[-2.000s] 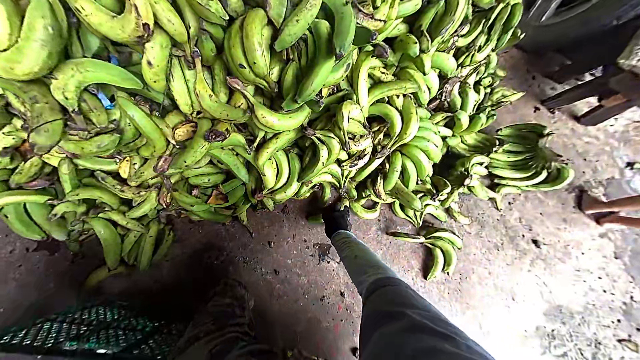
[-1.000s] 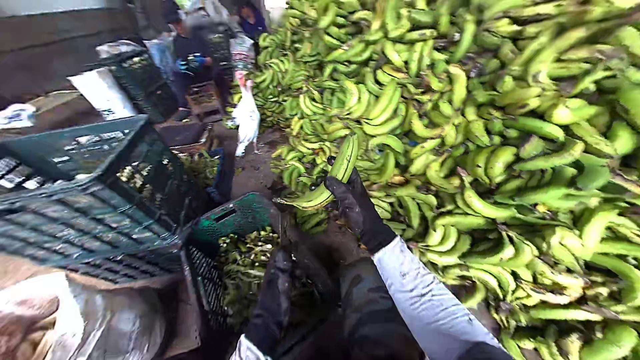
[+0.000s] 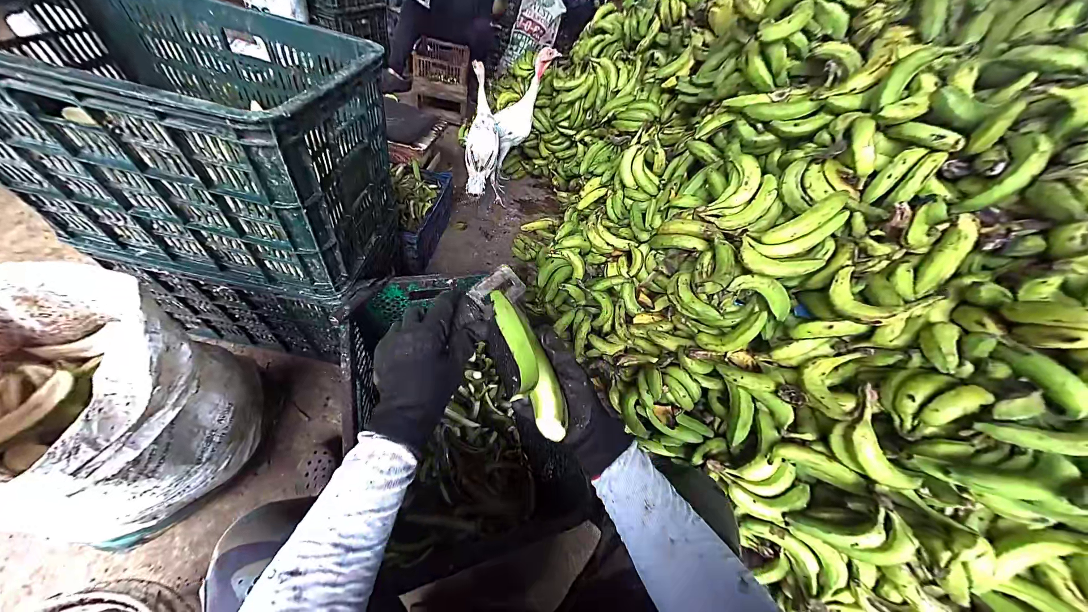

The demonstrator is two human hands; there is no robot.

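A green plantain (image 3: 529, 365), its peel partly cut so that pale flesh shows at the lower end, lies in my gloved right hand (image 3: 582, 408). Close by on the left, my gloved left hand (image 3: 421, 365) is closed around a tool whose flat metallic end (image 3: 497, 285) shows at the plantain's upper tip; its exact kind cannot be told. Beneath both hands, green peels (image 3: 476, 442) fill a dark green plastic crate (image 3: 348, 374).
A huge pile of green plantains (image 3: 790, 246) covers the right side. Stacked green crates (image 3: 187, 144) stand at left, above a white sack (image 3: 195, 408) of peeled pieces. Two white turkeys (image 3: 510, 119) stand ahead near a blue crate (image 3: 425, 225). Behind them sits a person (image 3: 450, 21).
The view has swung from the pile to the crates. Since one second ago, both hands have come together over the peel crate, and the plantain shows pale flesh. A second turkey is in view.
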